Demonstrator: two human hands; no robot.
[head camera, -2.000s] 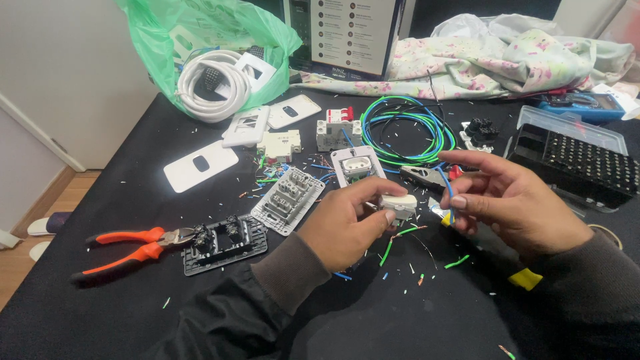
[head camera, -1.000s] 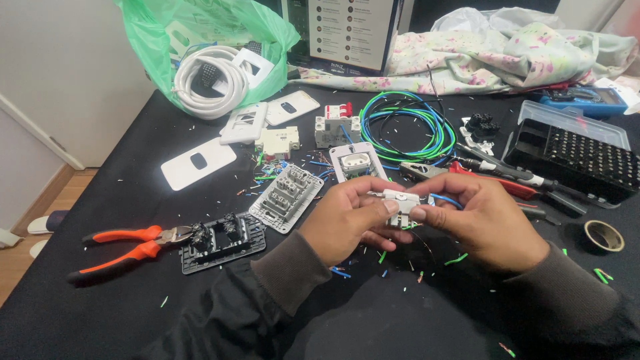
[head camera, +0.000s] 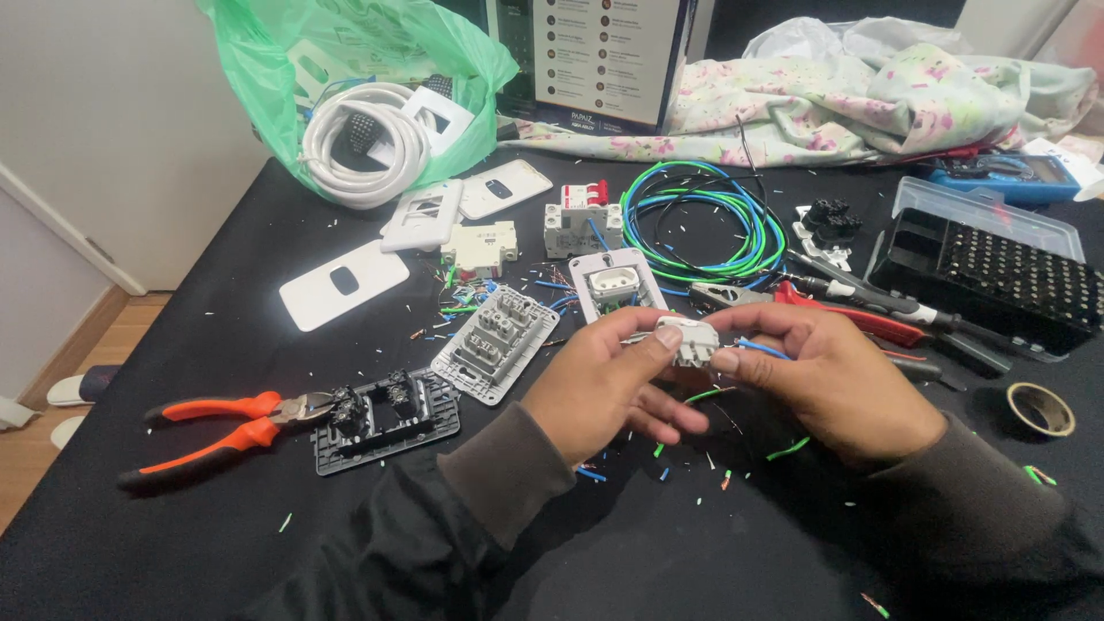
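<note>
Between the thumb and fingers of my left hand (head camera: 608, 379) is a small white electrical module (head camera: 690, 341), its slotted terminals facing me. My right hand (head camera: 811, 371) pinches a short blue wire (head camera: 763, 348) whose end is at the right side of the module; whether it sits inside a terminal cannot be told. Just behind my left hand lies a white frame with a socket outlet (head camera: 614, 283). To the left are a grey mounting frame with modules (head camera: 498, 342) and a dark mounting frame (head camera: 388, 423), with orange-handled pliers (head camera: 216, 431) touching the dark one.
Coiled wires (head camera: 703, 224), a circuit breaker (head camera: 582, 222) and white cover plates (head camera: 343, 285) lie behind. A green bag (head camera: 466, 52) holds white cable. At right are red-handled pliers (head camera: 849, 321), a screwdriver (head camera: 897, 304), a bit case (head camera: 992, 276) and a tape roll (head camera: 1041, 410). Wire scraps lie about.
My right hand, apart from the module two seconds ago, has moved left to it with the blue wire. The red-handled pliers and the tape roll, earlier largely hidden by that hand, now show.
</note>
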